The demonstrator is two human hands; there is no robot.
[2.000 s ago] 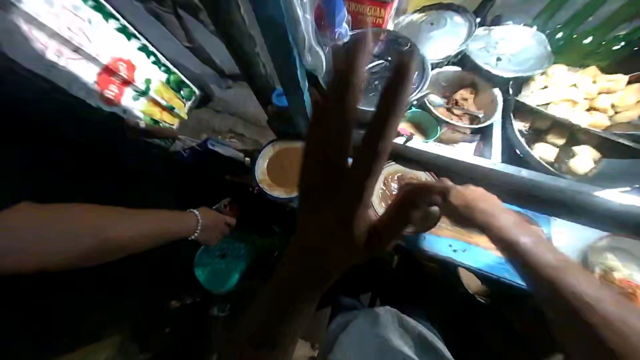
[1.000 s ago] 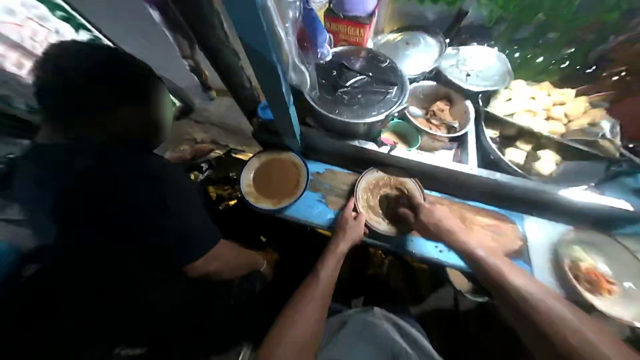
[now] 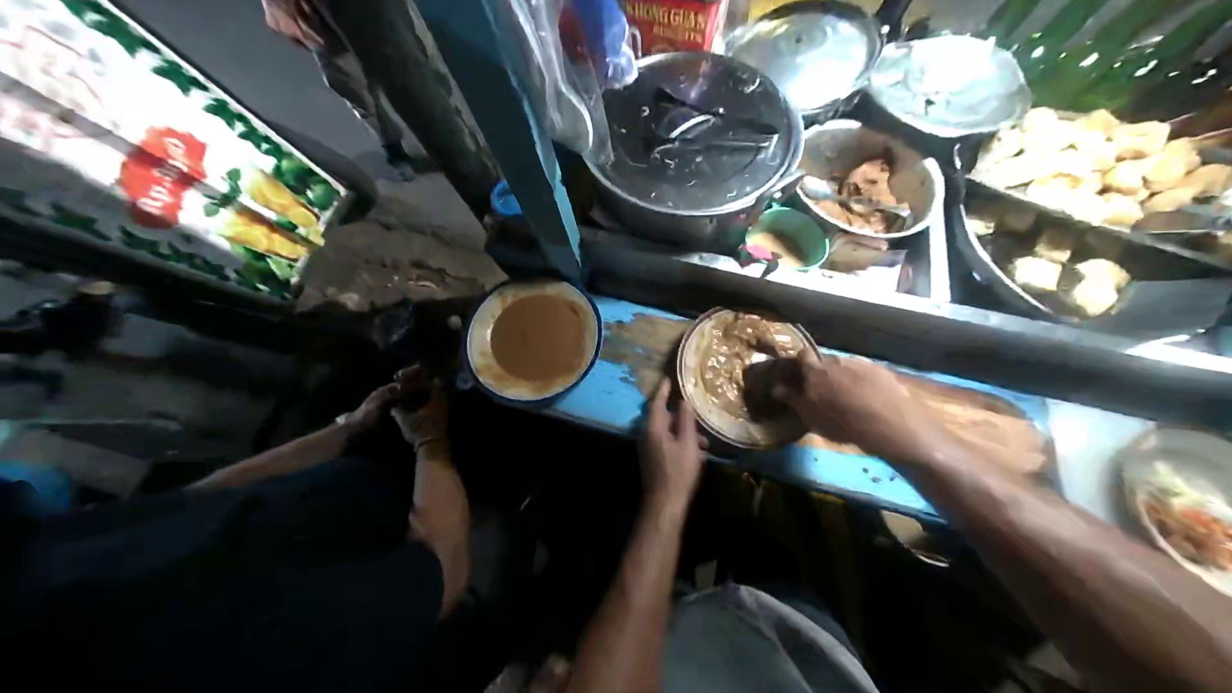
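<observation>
A round bowl of glossy brown sauce (image 3: 727, 361) rests on a blue-painted wooden plank (image 3: 616, 390). My left hand (image 3: 674, 438) steadies the bowl's near left rim with its fingers. Inside the bowl, my right hand (image 3: 833, 390) grips a dark, rounded tool (image 3: 765, 385) pressed into the sauce; it looks like a pestle, though the fingers partly cover it. Left of this bowl, a dark-rimmed enamel basin (image 3: 481, 337) holds smoother brown sauce, touched by neither hand.
Beyond a dark rail (image 3: 866, 322) stand a lidded metal pot (image 3: 693, 135), a green bowl (image 3: 813, 241), a pan of food (image 3: 929, 192) and a tray of fried pieces (image 3: 1107, 159). A plate of vegetables (image 3: 1155, 462) sits far right. Another person's hands (image 3: 414, 409) are at left.
My left hand, raised in front of the view two seconds ago, came down to the bowl and stays there. The person at left has leaned out of the upper view since one second ago.
</observation>
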